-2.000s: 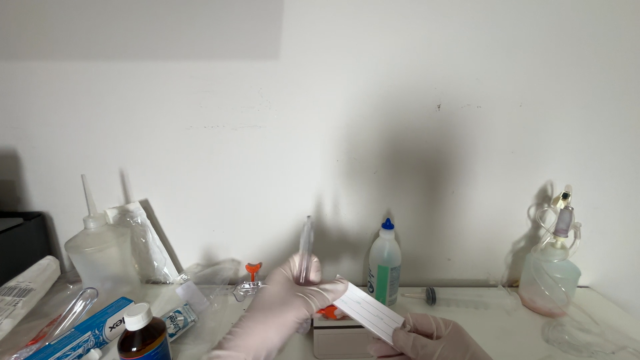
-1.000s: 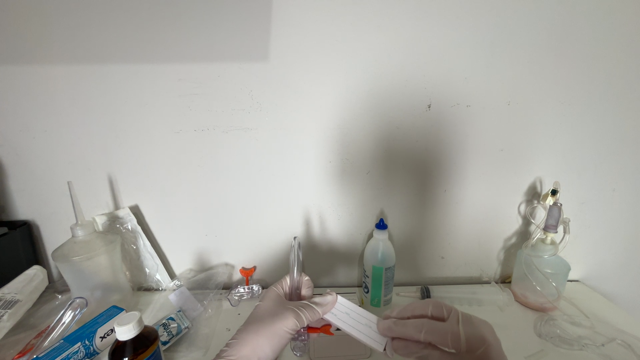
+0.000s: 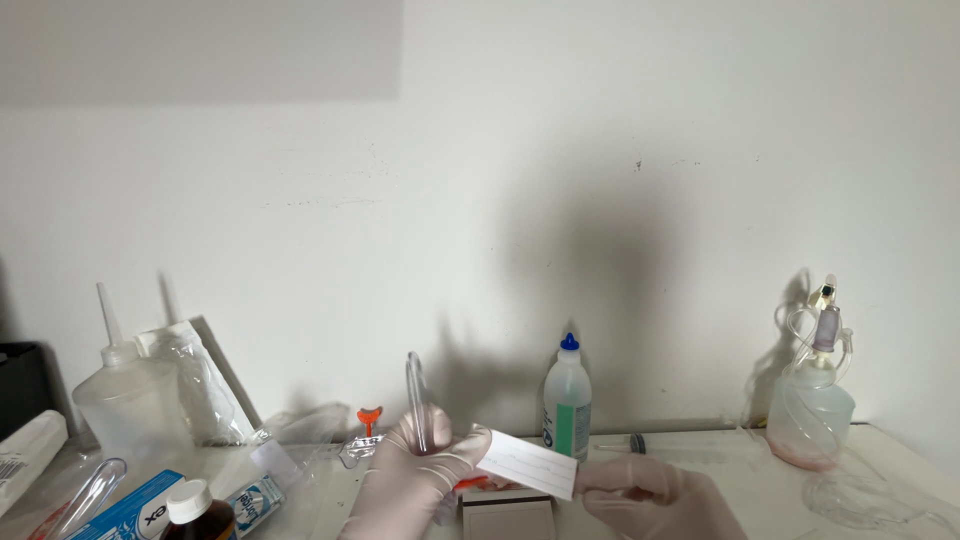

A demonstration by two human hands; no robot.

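Observation:
My left hand (image 3: 420,469), in a pale latex glove, is closed around a clear curved plastic tube (image 3: 417,405) that stands up from the fist. Between its thumb and fingers it also pinches the left end of a white lined label card (image 3: 529,461). My gloved right hand (image 3: 649,491) is at the card's right end, its fingertips against or just beside the edge; blur hides the exact contact. Below the card lie an orange plastic piece (image 3: 471,482) and a flat pale box (image 3: 508,519). Behind the card stands a white squeeze bottle (image 3: 568,382) with a blue tip.
At the left are a translucent spouted bottle (image 3: 131,405), clear plastic packaging (image 3: 206,382), a blue box (image 3: 127,510), a brown bottle with a white cap (image 3: 191,504) and a lubricant carton (image 3: 257,501). A large syringe (image 3: 679,448) lies near the wall. A tubed container (image 3: 810,412) stands right.
Over the last second my right hand has shifted away from the card's middle to its right end, uncovering more of the card. The tube stays in my left hand.

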